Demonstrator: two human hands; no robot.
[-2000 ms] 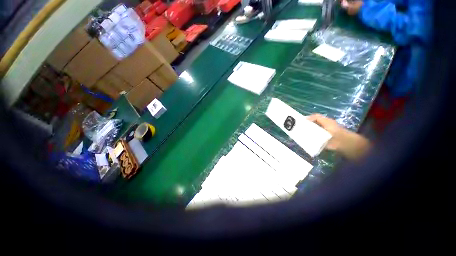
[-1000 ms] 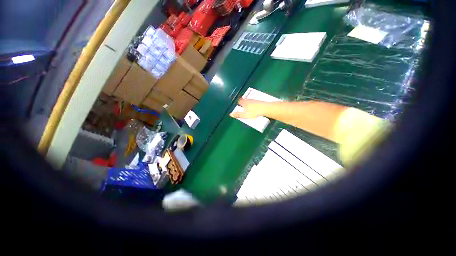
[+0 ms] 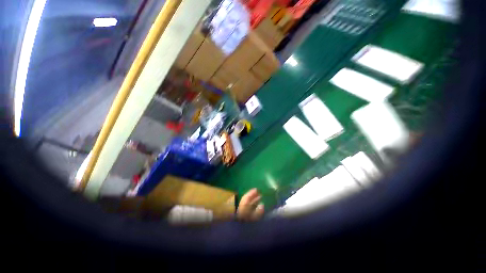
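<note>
Slim white boxes lie on the green belt (image 3: 276, 180), including one pair at mid-belt (image 3: 306, 137) and another farther up (image 3: 388, 64). A row of white boxes (image 3: 330, 189) lies on the near bench, cut off by the dark rim. My right hand (image 3: 414, 141) is a small blurred patch at the right, holding a blurred white box (image 3: 381, 127) above the near bench edge. My left hand (image 3: 249, 205) is at the bottom beside the right end of an open brown carton (image 3: 197, 193); its fingers look apart and nothing shows in them. White boxes (image 3: 190, 214) show in the carton.
A blue crate (image 3: 173, 162) stands behind the carton. A brown-orange tray (image 3: 228, 152), a tape roll (image 3: 242, 127) and a small white box (image 3: 253, 105) are on the belt's far side. A white rail with a yellow edge (image 3: 125, 101) crosses the left; stacked cartons (image 3: 229, 69) stand behind.
The view has swung left, bringing the carton and my left hand in. My right hand has drawn back from the belt to the right with a white box. The belt boxes are now separated.
</note>
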